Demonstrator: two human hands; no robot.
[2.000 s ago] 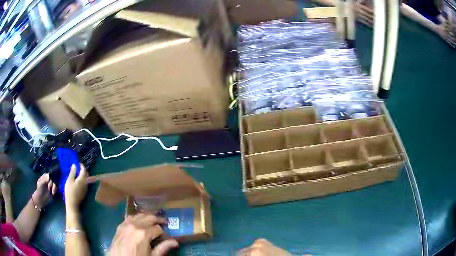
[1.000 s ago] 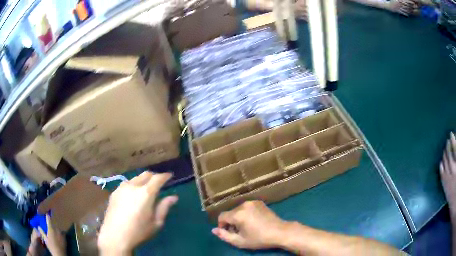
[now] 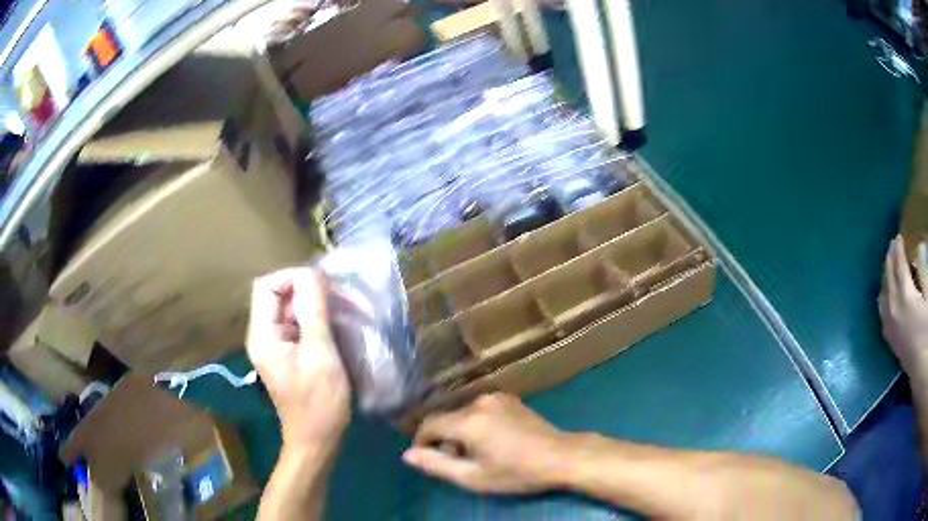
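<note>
My left hand (image 3: 305, 356) is shut on a clear bag (image 3: 368, 326) and holds it above the near left corner of the divided carton tray (image 3: 570, 341). The bag is blurred and its content cannot be made out. My right hand (image 3: 488, 444) lies at the tray's front edge with fingers curled; whether it holds anything cannot be told. The tray's near cells are empty, and shiny poly bags (image 3: 448, 132) cover its far cells. An open mailer box (image 3: 229, 463) at the lower left holds a clear bag and a blue card (image 3: 209, 476).
A large open master carton (image 3: 183, 254) stands left of the tray. Cream posts (image 3: 611, 76) rise behind it. A white cable (image 3: 209, 374) lies near the mailer box. Another person's hand (image 3: 904, 305) is at the right edge. A metal strip (image 3: 753, 295) crosses the green table.
The view has turned right, so the tray sits further left. My left hand has left the mailer box and now holds a clear bag at the tray. My right hand has come to the tray's front.
</note>
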